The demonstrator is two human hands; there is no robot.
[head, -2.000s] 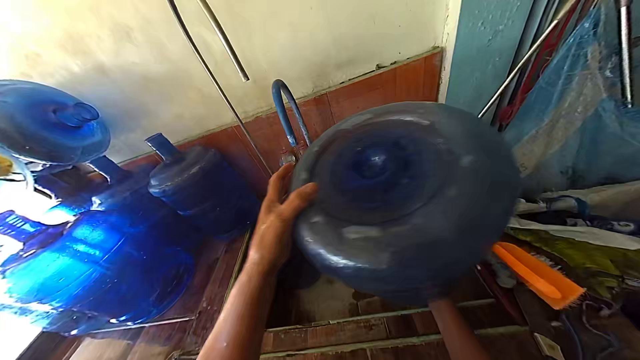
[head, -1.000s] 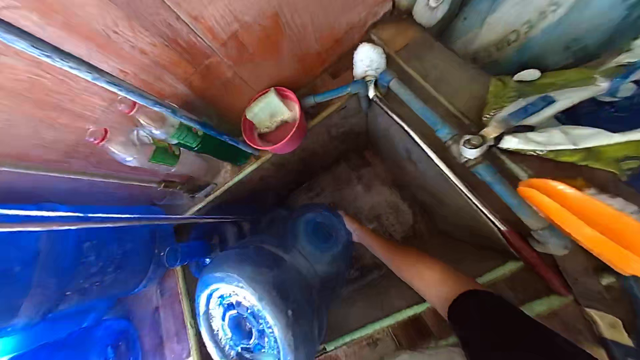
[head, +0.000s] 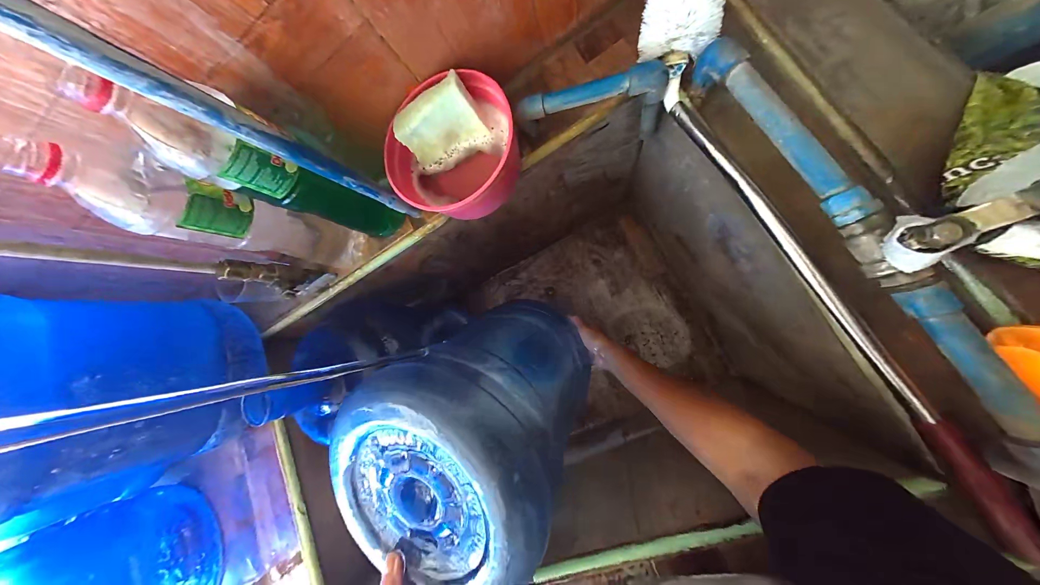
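A large blue plastic water jug [head: 487, 406] lies tilted in a tiled basin [head: 682, 504], its round base facing up toward me. My right hand [head: 597, 345] is against the jug's far right side, its fingers partly hidden behind it. Of my left hand [head: 393, 567], only a fingertip shows, touching the rim of the base at the bottom of the view. Another blue jug [head: 366, 333] lies in shadow beside the held one, partly covered by it.
A pink bucket [head: 496, 191] with a sponge [head: 443, 122] in soapy liquid stands on the basin's edge. Clear bottles [head: 268, 227], blue jugs [head: 106, 382], a thin hose [head: 325, 374], a blue pipe [head: 788, 130] and a long-handled white brush [head: 678, 28] surround the basin.
The jug, held up in front of me two seconds ago, is now down in the basin with its base toward me. The view has swung down and closer to the basin.
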